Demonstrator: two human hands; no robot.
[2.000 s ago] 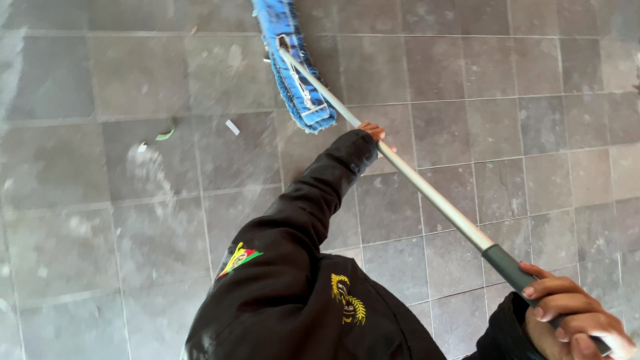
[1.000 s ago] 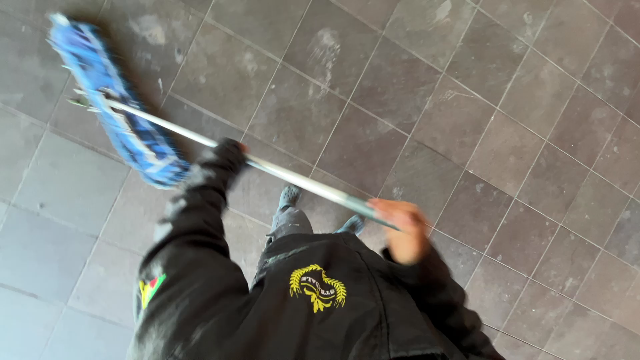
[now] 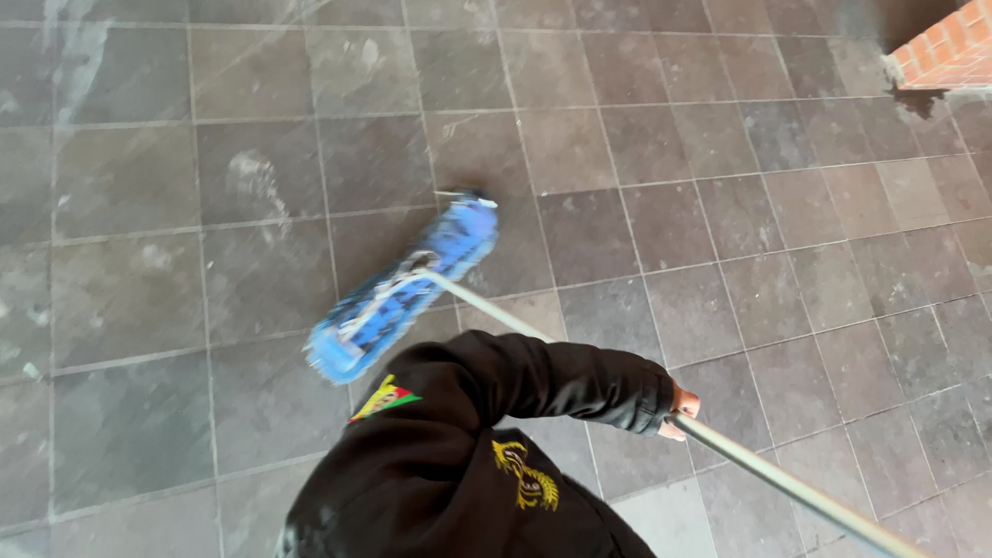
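A flat dust mop with a blue fringed head [image 3: 411,283] lies on the tiled floor at centre left, slightly blurred. Its pale metal pole [image 3: 790,484] runs from the head, passes behind my dark sleeve and comes out toward the lower right edge. My left hand [image 3: 680,411] is closed around the pole, mostly covered by the cuff of the black jacket. The grip end of the pole lies outside the picture, and my right hand is out of view.
Grey and brownish square floor tiles [image 3: 593,236] with pale grout spread all around, with whitish smears on the left. The corner of an orange brick wall or pillar [image 3: 949,54] stands at the upper right, with a dark stain at its foot.
The mop head has swung round to a different angle on the floor. My right hand, seen on the pole in both earlier frames, has left the view. The view itself has turned and shifted.
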